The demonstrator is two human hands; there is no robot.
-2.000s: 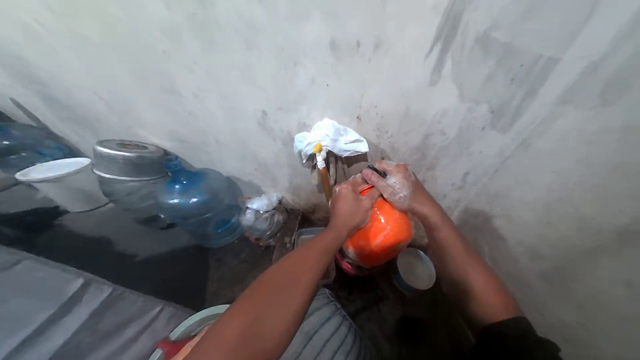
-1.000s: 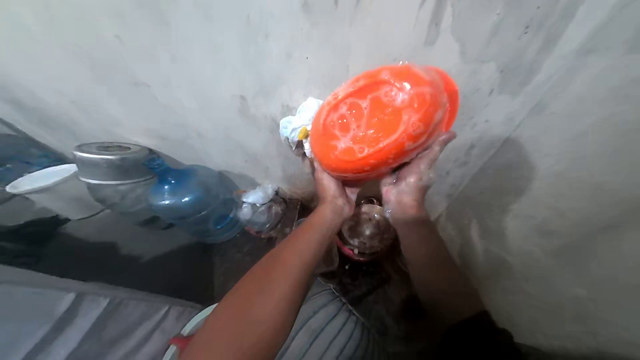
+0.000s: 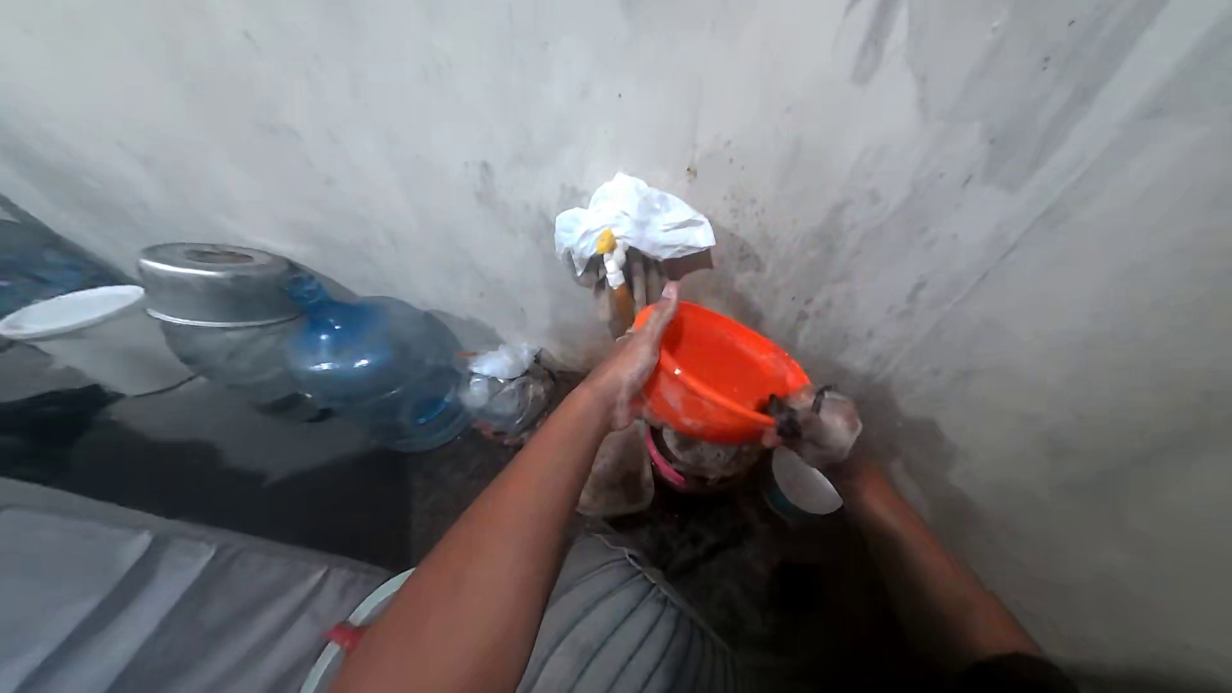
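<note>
An orange plastic basin (image 3: 712, 375) is held tilted between both hands, its open side facing up and toward the right. My left hand (image 3: 635, 366) grips its left side, with the thumb up at the rim. At the right end, my soapy right hand (image 3: 823, 423) holds a dark scrubbing pad (image 3: 787, 416) against the rim. Below the basin stands a pink-rimmed container (image 3: 669, 464), partly hidden, with cloudy contents. A white-lined round container (image 3: 807, 483) is beneath my right hand.
A tap with a yellow part (image 3: 606, 242) and a white plastic bag (image 3: 645, 217) are by the wall. To the left stand a large blue water bottle (image 3: 371, 361), a metal pot (image 3: 219, 281) and a white bucket (image 3: 96, 337). A pale basin rim (image 3: 361, 616) shows at lower left.
The orange basin has come down from in front of the wall and turned, so its inside shows instead of its underside. My right hand has moved to its right end.
</note>
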